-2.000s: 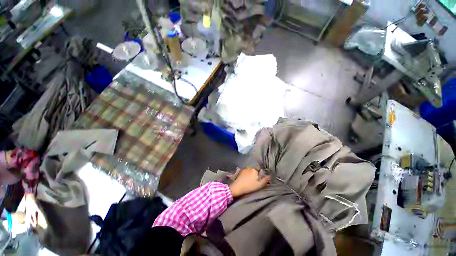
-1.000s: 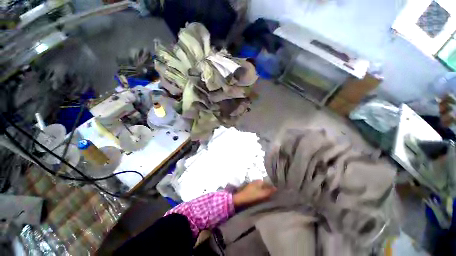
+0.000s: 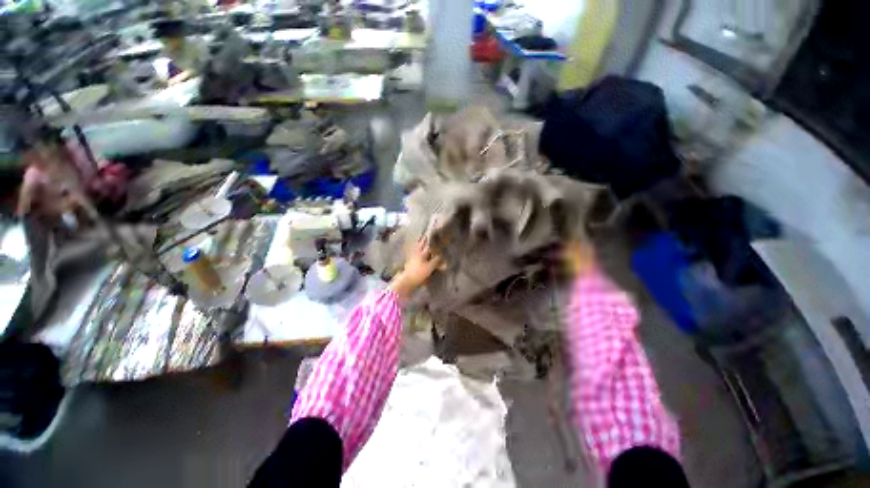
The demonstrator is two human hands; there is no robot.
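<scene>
Both my arms reach forward in pink checked sleeves. My left hand [image 3: 418, 267] is at the left side of a taupe cloth bundle [image 3: 496, 224], its fingers against the folds and holding them. My right hand [image 3: 577, 257] is at the bundle's right side; it is blurred and partly lost against the cloth, so its grip cannot be told. The bundle's folds fan out between my hands. More taupe cloth [image 3: 472, 138] with a pale strip lies heaped directly behind it.
A white sack [image 3: 434, 424] stands below my hands. Left are a sewing table [image 3: 286, 324] with thread cones and a plastic-covered checked stack [image 3: 162, 324]. A dark bag [image 3: 611, 133] is behind right, a blue bin [image 3: 663, 276] right. A person [image 3: 57, 186] is far left.
The view has swung up and right towards the taupe heap. The bundle has moved from low in front of me to the heap. My right hand has come into view.
</scene>
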